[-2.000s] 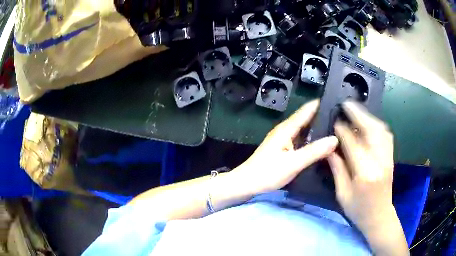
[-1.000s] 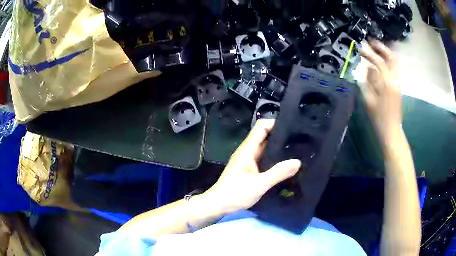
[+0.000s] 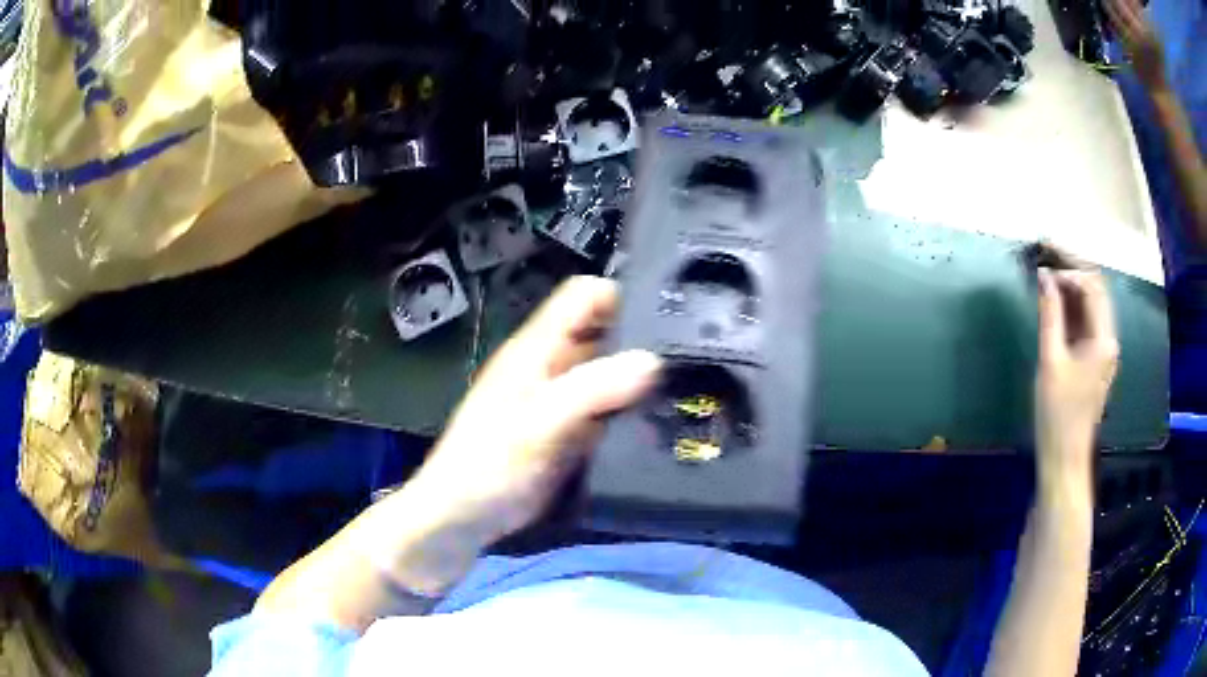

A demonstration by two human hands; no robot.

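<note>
My left hand [image 3: 530, 410] grips the left edge of a black power strip housing [image 3: 781, 437], thumb on its face. The housing is tilted up over the bench edge. Its far end has small bluish USB slots. Two round socket faces are in a row below them. The round opening nearest me shows brass contacts [image 3: 698, 426]. My right hand [image 3: 1079, 331] is apart from the housing, over the right of the bench. A small dark thing is at its fingertips; I cannot tell if it is held. Loose socket inserts [image 3: 426, 294] lie left of the housing.
A dark heap of parts [image 3: 927, 60] lies at the back of the green bench [image 3: 913, 357]. A tan sack [image 3: 146, 172] stands at left, with a smaller paper bag [image 3: 86, 456] below. A pale sheet [image 3: 1019, 159] lies at right. Another person's arm [image 3: 1171, 119] shows at top right.
My right hand has left the housing and moved right, first past the pale sheet, then lower. The housing has moved left with my left hand, and its lower opening with brass contacts is uncovered.
</note>
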